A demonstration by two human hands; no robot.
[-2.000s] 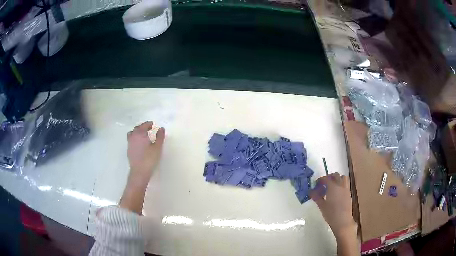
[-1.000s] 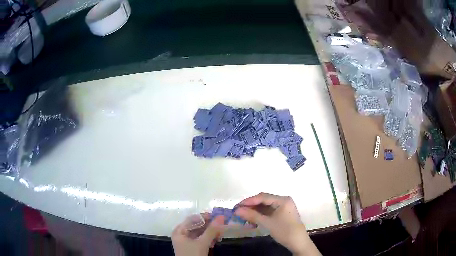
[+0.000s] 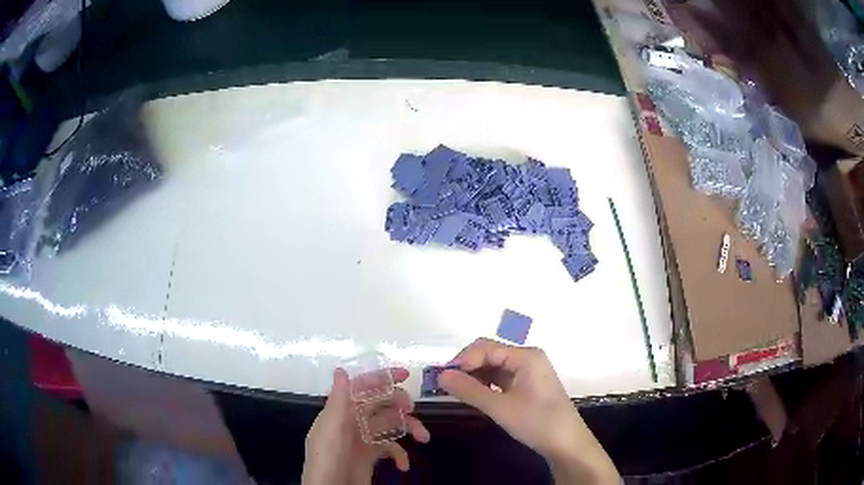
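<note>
My left hand [image 3: 346,431] holds an open clear hinged case [image 3: 377,403] at the bench's front edge. My right hand [image 3: 507,388] pinches a purple-blue printed piece [image 3: 436,380] just right of the case, not inside it. One loose purple-blue square [image 3: 514,326] lies flat on the white tabletop, just above my right hand. The heap of purple-blue pieces [image 3: 488,204] lies on the tabletop beyond it.
A green strip [image 3: 633,289] lies near the bench's right edge. Cardboard [image 3: 701,322] at the right bears bagged parts [image 3: 725,142], a white strip [image 3: 725,253] and a lone square [image 3: 745,269]. A shiny dark bag [image 3: 99,180] is at left, a white roll [image 3: 194,8] at the back.
My left hand now shows the case open. My right hand has drawn slightly away from it with a piece. A single square now lies apart from the heap, above my right hand.
</note>
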